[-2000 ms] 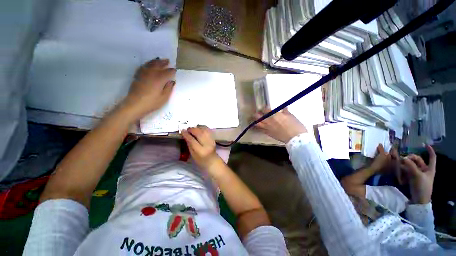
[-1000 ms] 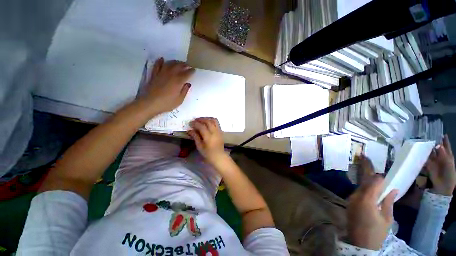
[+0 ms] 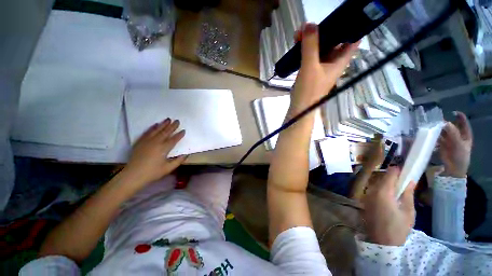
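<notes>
A flat white panel with rounded corners lies on the bench in front of me. My left hand rests on its near left part, fingers spread. My right hand is raised beyond the panel, at the black electric screwdriver; its fingers lie on both sides of the body, gripping it near the narrow end. The thin bit points down to the left, clear of the panel. A black cord crosses in front of my right forearm.
A clear tray of silver screws stands on brown cardboard. A plastic bag of screws is beside it. White sheeting covers the bench left. Stacked panels stand right. A neighbour's hands hold a white slab.
My right hand has left the panel's near edge and reached up to the screwdriver. My left hand has moved nearer on the panel. The neighbour still holds a white slab.
</notes>
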